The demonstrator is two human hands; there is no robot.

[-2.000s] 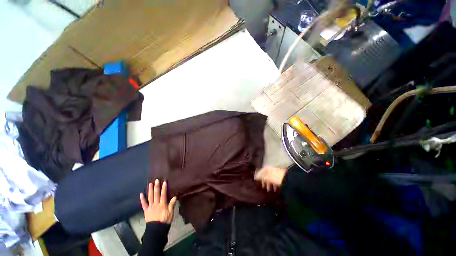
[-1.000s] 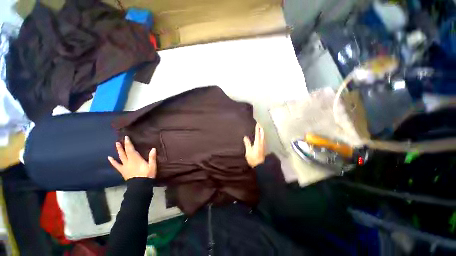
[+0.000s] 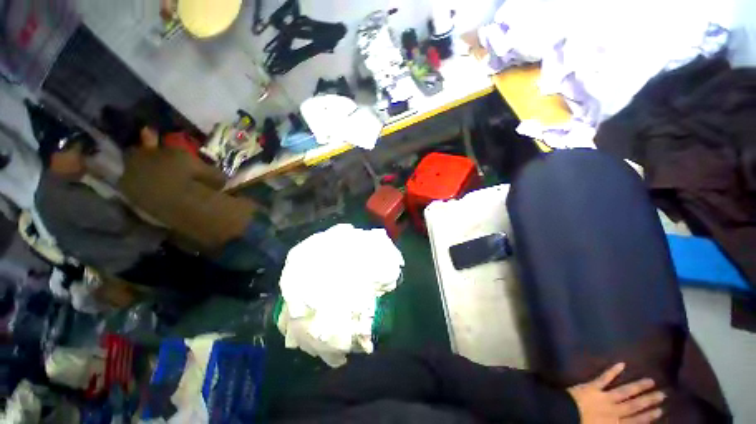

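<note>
The navy padded board (image 3: 593, 248) runs from the upper middle down to the lower right. Dark brown cloth (image 3: 700, 381) covers its near end and is cut off by the bottom edge. My left hand (image 3: 617, 403) lies on this cloth at the bottom right, fingers spread, not gripping. My right hand and the iron are out of the picture. A black phone (image 3: 481, 251) lies on the pale table (image 3: 489, 319) left of the board. A dark brown garment heap (image 3: 705, 149) lies at the upper right, over part of a blue bar (image 3: 705, 263).
Red plastic stools (image 3: 439, 178) stand beyond the table. A white cloth bundle (image 3: 340, 286) sits left of it. Blue crates (image 3: 234, 381) are at the lower left. Two people (image 3: 178, 195) are at the left. A yellow-edged bench (image 3: 439, 108) with items runs along the wall.
The view has swung left, showing the stools, cloth bundle and people. The iron, rest pad and my right hand have left the picture. My left hand still rests on the brown cloth.
</note>
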